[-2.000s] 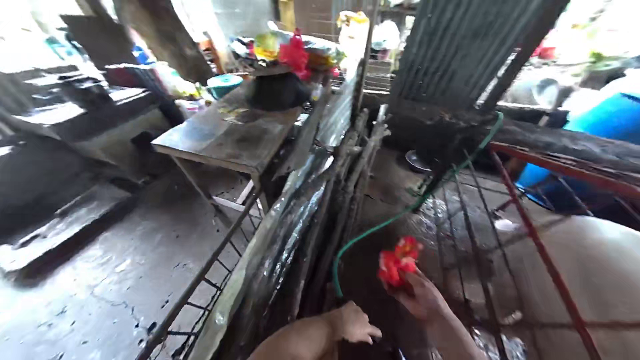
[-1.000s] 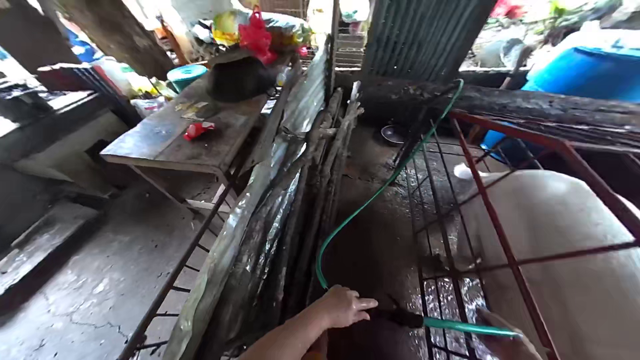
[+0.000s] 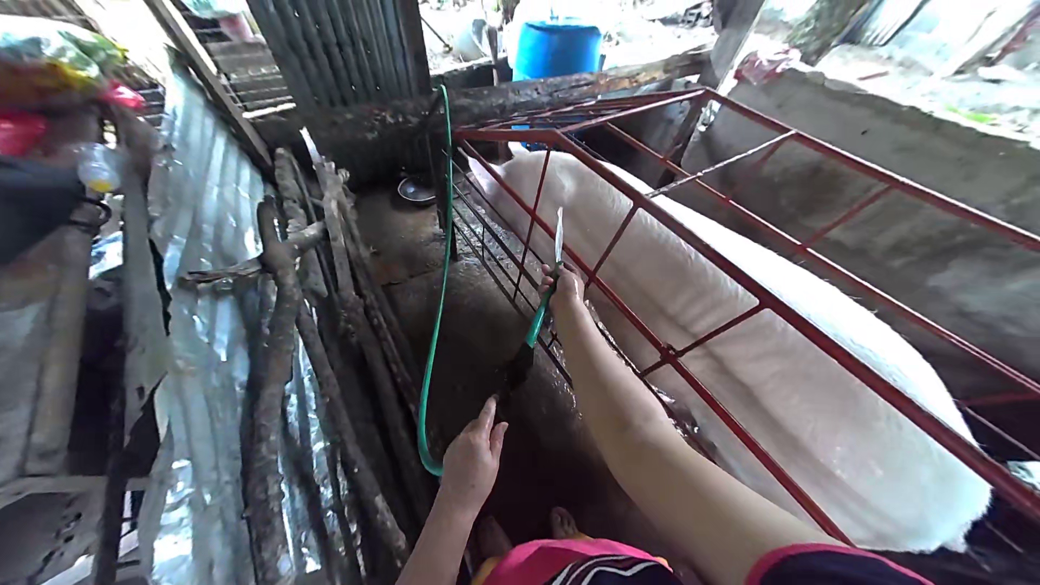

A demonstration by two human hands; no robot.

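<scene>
My right hand (image 3: 564, 284) grips the end of a green hose (image 3: 536, 325) beside the red bars of a metal pen (image 3: 666, 353). A narrow clear-white jet of water (image 3: 559, 231) points up from the hose end. My left hand (image 3: 474, 455) is lower, index finger extended, by a dark wrapped section (image 3: 517, 370) of the hose; whether it grips the hose cannot be told. The hose loops down from the back beam to near my left hand. A large white pig (image 3: 731, 309) stands inside the pen, its head toward the back.
Rough wooden poles (image 3: 276, 349) and corrugated metal sheets (image 3: 203, 325) line the left side. A metal bowl (image 3: 417, 190) lies on the wet floor near the back. Behind the pen is a blue barrel (image 3: 555, 50); a concrete wall (image 3: 894, 162) runs along the right.
My right hand held a red object two seconds ago; one second ago a red object lay on the table. That hand now holds the hose end upward. The view has swung right.
</scene>
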